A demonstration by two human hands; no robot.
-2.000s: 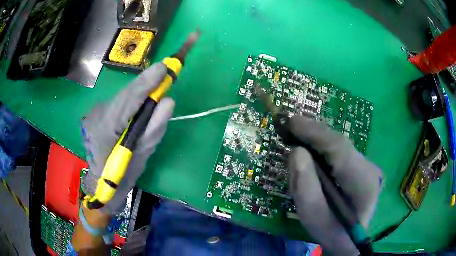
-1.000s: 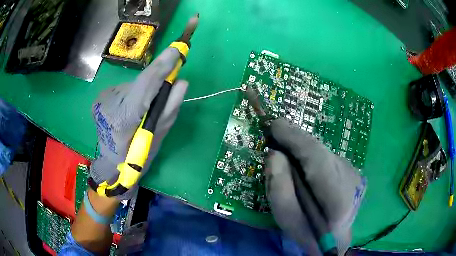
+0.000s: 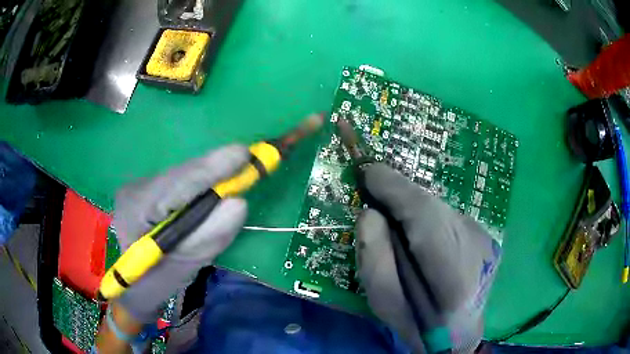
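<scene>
A green printed circuit board (image 3: 483, 166) with dense small parts lies on the green mat. My left hand (image 3: 183, 214), in a grey glove, holds the yellow soldering iron (image 3: 135, 266); its blurred tip is close to the board's upper left edge. A thin white solder strand (image 3: 276, 229) runs from my left hand across the board's lower left part to near my right fingers. My right hand (image 3: 428, 242), gloved, holds the black soldering iron (image 3: 354, 144), its tip at the board's upper left. My right hand covers the board's lower middle.
A yellow sponge (image 3: 177, 54) in a black holder and a shiny metal plate (image 3: 114, 76) are at upper left. A red-lined tray (image 3: 81, 242) with boards is at lower left. At right are a dirty sponge stand (image 3: 575, 259), black round holder (image 3: 590, 131), blue stick (image 3: 623, 187) and red tube (image 3: 602, 72).
The yellow iron has swung down and right, its tip now near the black iron's tip. The solder strand has moved down from the board's upper left. The black iron's tip is still at the upper left.
</scene>
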